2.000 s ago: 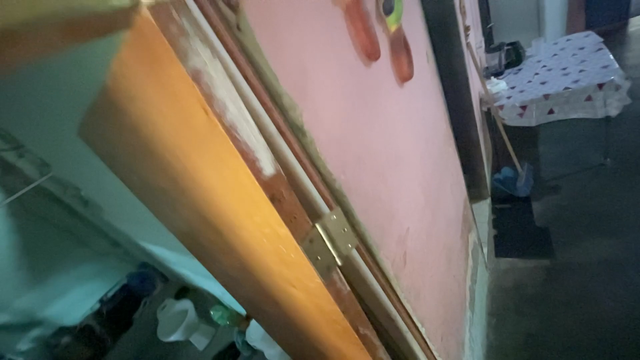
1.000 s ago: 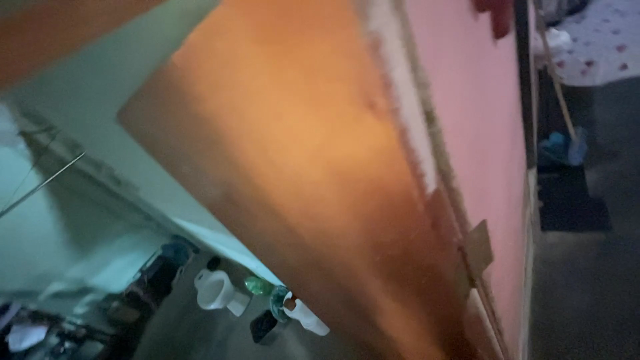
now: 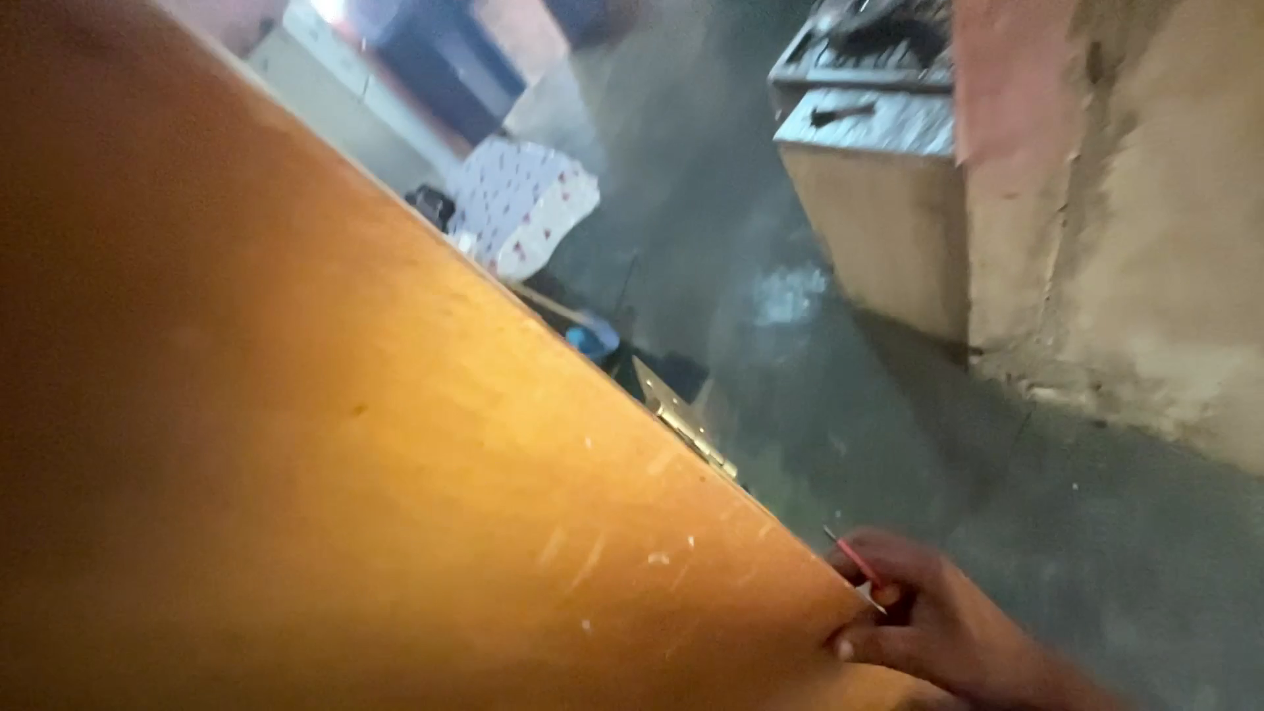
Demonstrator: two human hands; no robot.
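Note:
An orange-brown wooden door panel (image 3: 415, 444) fills the left and lower part of the head view, its edge running diagonally. A brass-coloured butt hinge (image 3: 691, 430) sticks out from that edge. At the lower right, my right hand (image 3: 908, 612) grips the panel's edge and also holds a slim red screwdriver (image 3: 857, 558) with a thin metal tip pointing up and left. The screwdriver's lower end is hidden in the fingers. My left hand is not in view.
Beyond the door lies a dark floor (image 3: 731, 326). A table with a patterned cloth (image 3: 528, 202) stands at the upper left, a broom with blue bristles (image 3: 592, 339) below it. At the upper right, a box-like counter (image 3: 879, 207) adjoins a rough, worn wall (image 3: 1165, 227).
The view has swung a lot, from the pink wall and hinge side to the door's broad face and the floor beyond. My right hand with the red screwdriver has come into view.

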